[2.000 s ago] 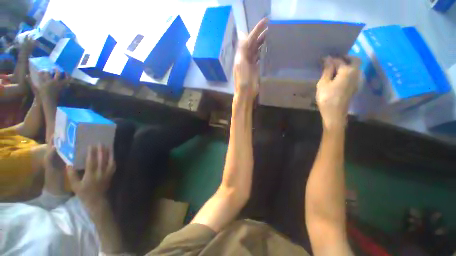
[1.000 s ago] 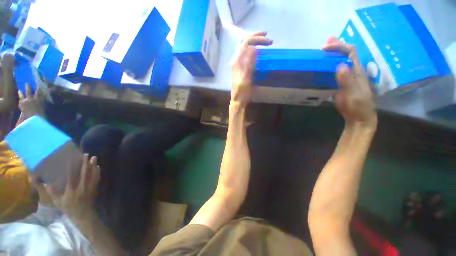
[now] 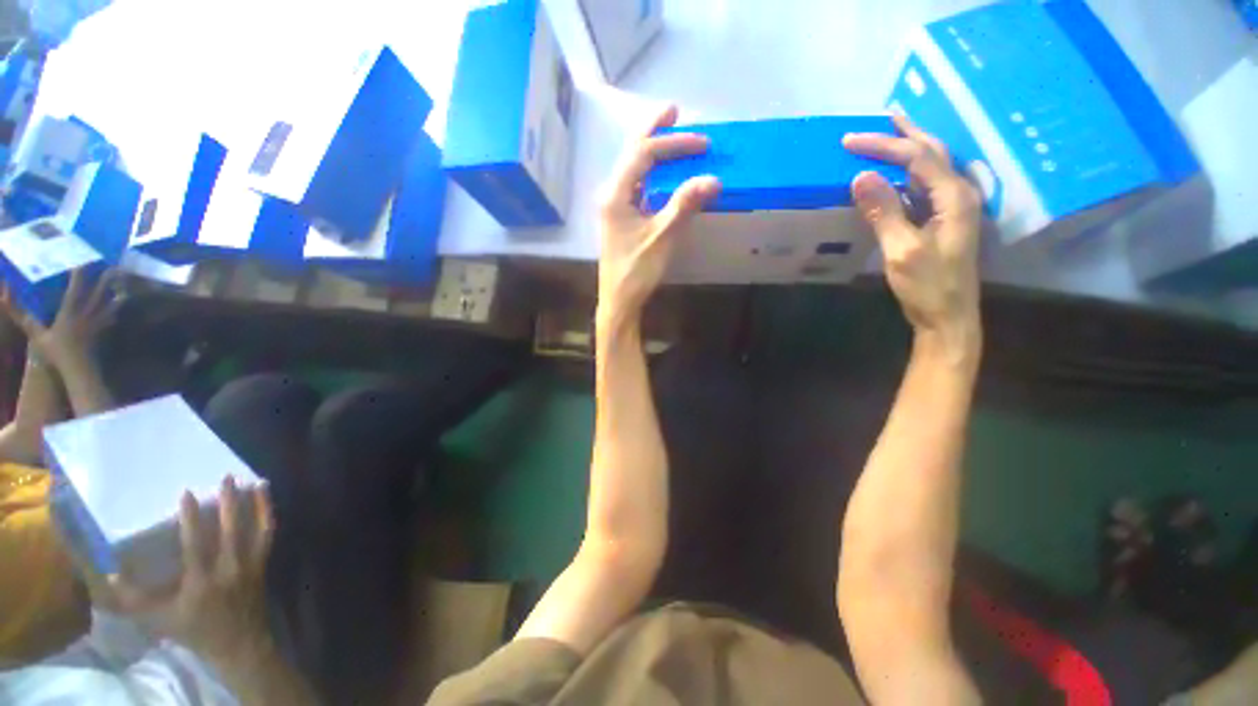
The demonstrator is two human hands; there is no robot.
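A retail carton [image 3: 780, 163] with a closed blue top and a white front face with small dark marks is at the table's near edge, in front of me. My left hand [image 3: 646, 207] holds its left end, fingers on the top. My right hand [image 3: 927, 207] holds its right end, fingers and thumb on the top. Whether the carton's underside rests on the table cannot be told. A tall product carton [image 3: 1042, 117], light blue and white, stands just right of my right hand.
A blue carton [image 3: 508, 117] stands left of my hands, with several more cartons [image 3: 345, 145] further left. At the lower left a neighbour's hand [image 3: 207, 566] holds a white-faced carton [image 3: 149, 462]. The white table [image 3: 773, 62] has a dark edge; a person's feet show at lower right.
The carton's raised white flap has come down and its blue top is shut. Both my hands now grip its ends. The neighbour's carton has turned to show a white face.
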